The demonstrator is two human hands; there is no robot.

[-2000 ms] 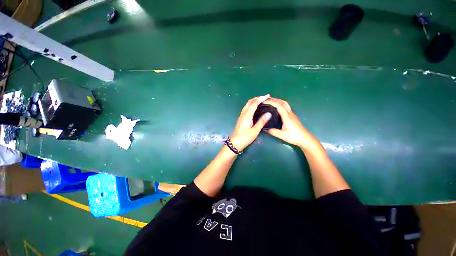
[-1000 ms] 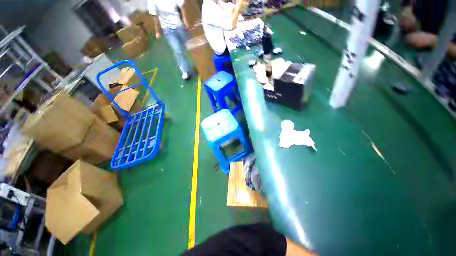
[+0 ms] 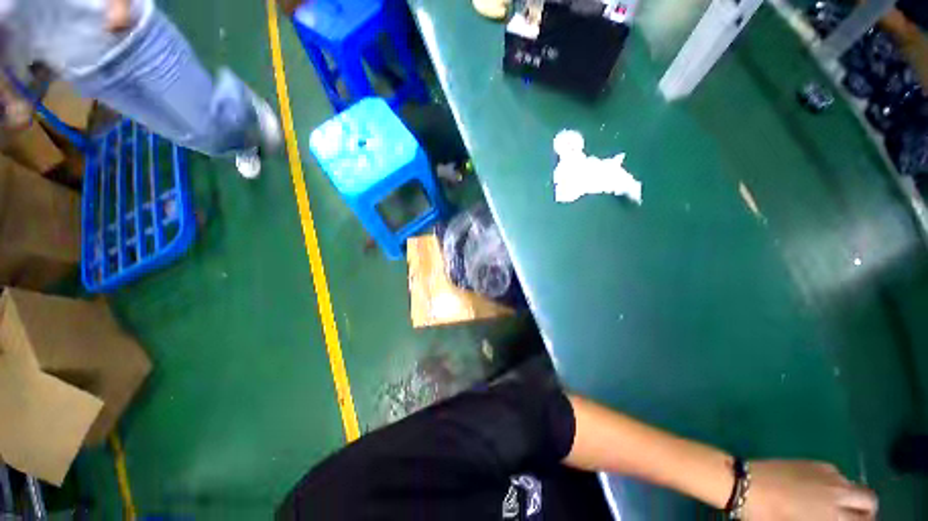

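My left hand, with a dark bracelet at the wrist, is over the green bench at the lower right. It is blurred and partly cut off by the bottom edge. Its fingers point right, and whether they hold anything cannot be told. A dark, blurred shape, perhaps a black housing, shows at the right edge, apart from the hand. My right hand is out of the picture.
On the bench are a white scrap, a black box and a slanting white upright. Blue stools, a small carton with a clear bag, a blue trolley, cartons and a walking person are at left.
The view has swung left and down from the bench. The housing held in both hands earlier is not seen in them now. The person has come nearer, beside the trolley.
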